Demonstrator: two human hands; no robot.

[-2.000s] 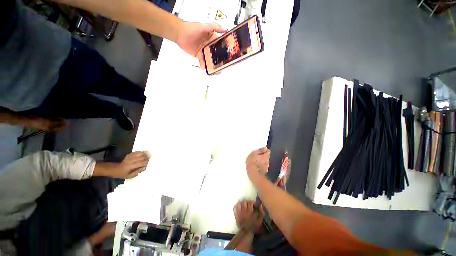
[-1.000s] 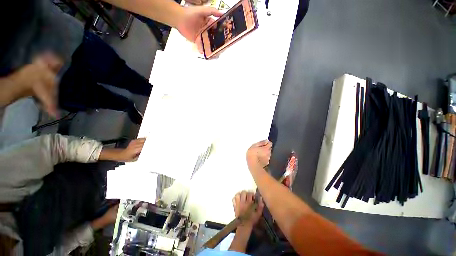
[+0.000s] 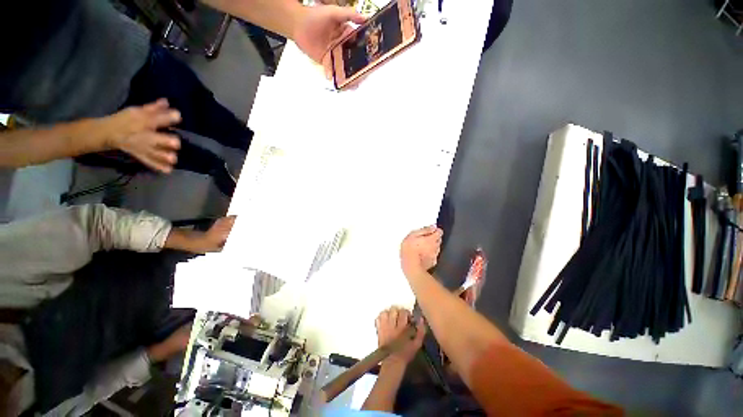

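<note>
My left hand (image 3: 394,329) is at the near right edge of the white table (image 3: 367,281), around a tan broom stick (image 3: 356,375) that slants across the wrist and palm. The red-and-white broom head (image 3: 475,270) shows beyond my right forearm, over the floor. My right hand (image 3: 423,248), on an orange-sleeved arm, rests curled at the table edge above my left hand. I see nothing in it.
A person at upper left holds a smartphone (image 3: 377,45) over the table. Another person's hand (image 3: 218,234) rests on the left edge. A sewing machine (image 3: 244,358) is at the bottom. Black straps (image 3: 631,244) lie on a low white platform (image 3: 534,277) at right.
The standing person's free hand has moved right, with fingers spread. The table's far end and phone sit higher in view, and the platform farther right. My hands stay at the table edge.
</note>
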